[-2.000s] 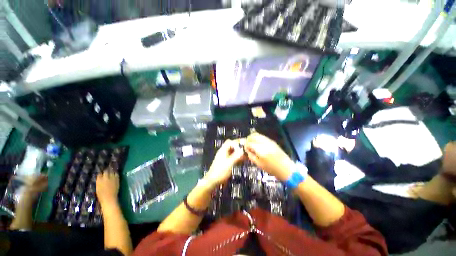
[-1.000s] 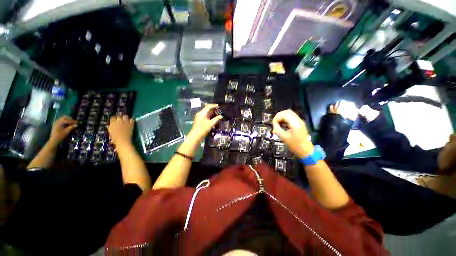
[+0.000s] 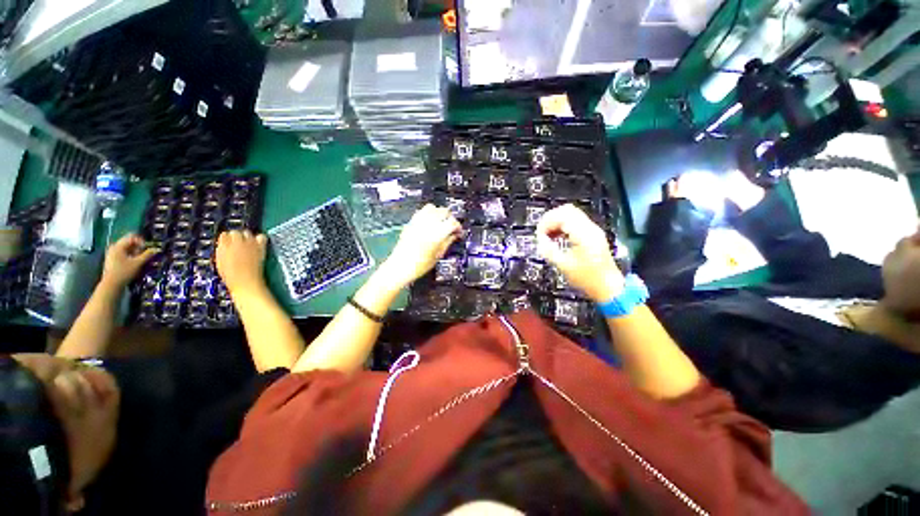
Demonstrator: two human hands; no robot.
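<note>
A black component tray [image 3: 491,266] lies on the green mat in front of me, with small square modules in rows of pockets. My left hand [image 3: 429,242] is over the tray's left side, fingers curled at a pocket. My right hand [image 3: 577,252] is over the right side, fingertips bent down towards the pockets. The fingertips of both hands are hidden or blurred, so I cannot tell if either holds a module. The two hands are apart.
A fine-pitch tray [image 3: 321,249] and a clear tray [image 3: 388,191] lie left of my tray. Grey lidded trays [image 3: 396,91] stand behind, with stacked black trays [image 3: 151,91] farther left. A bottle [image 3: 625,93] stands behind right. Neighbours work on both sides, the right one by a microscope [image 3: 797,126].
My hands were together at a small piece two seconds ago, then moved apart over the tray. Since one second ago, my left hand has shifted slightly right and my right hand slightly left.
</note>
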